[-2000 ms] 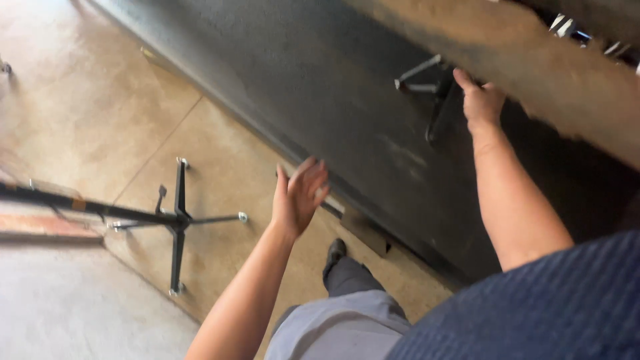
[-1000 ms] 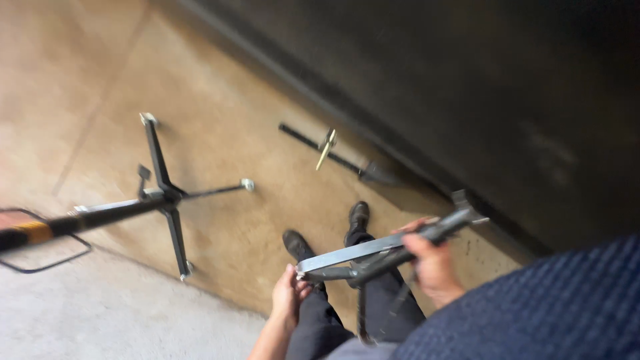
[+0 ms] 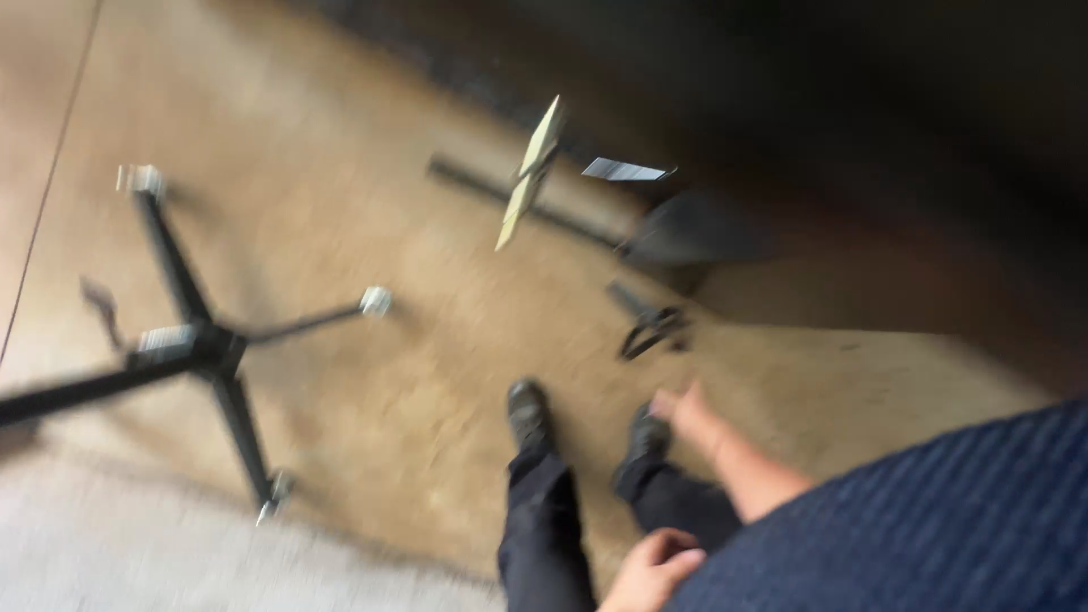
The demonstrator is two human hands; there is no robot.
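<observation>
My right hand (image 3: 684,412) reaches down past my shoe with nothing visible in it, its fingers blurred. Just beyond its fingertips a dark metal bracket or clamp-like part (image 3: 653,327) is near or on the floor. My left hand (image 3: 654,565) is low by my blue ribbed shirt, its fingers curled; nothing shows in it, though part is hidden. Further off lies a dark bar (image 3: 569,223) with a pale yellow strip (image 3: 529,174) across it. A small white piece bearing printed marks (image 3: 625,170) shows beside the dark object.
At left stands a black wheeled base (image 3: 217,348) with splayed legs and a pole. A large dark object (image 3: 850,127) overhangs the upper right. My shoes (image 3: 529,412) stand on the tan floor (image 3: 382,425), which meets a grey surface (image 3: 212,561) at lower left.
The dark metal part with a light bar, held in both hands one second ago, is out of my hands. A similar dark part now shows beyond my right hand, where none showed before.
</observation>
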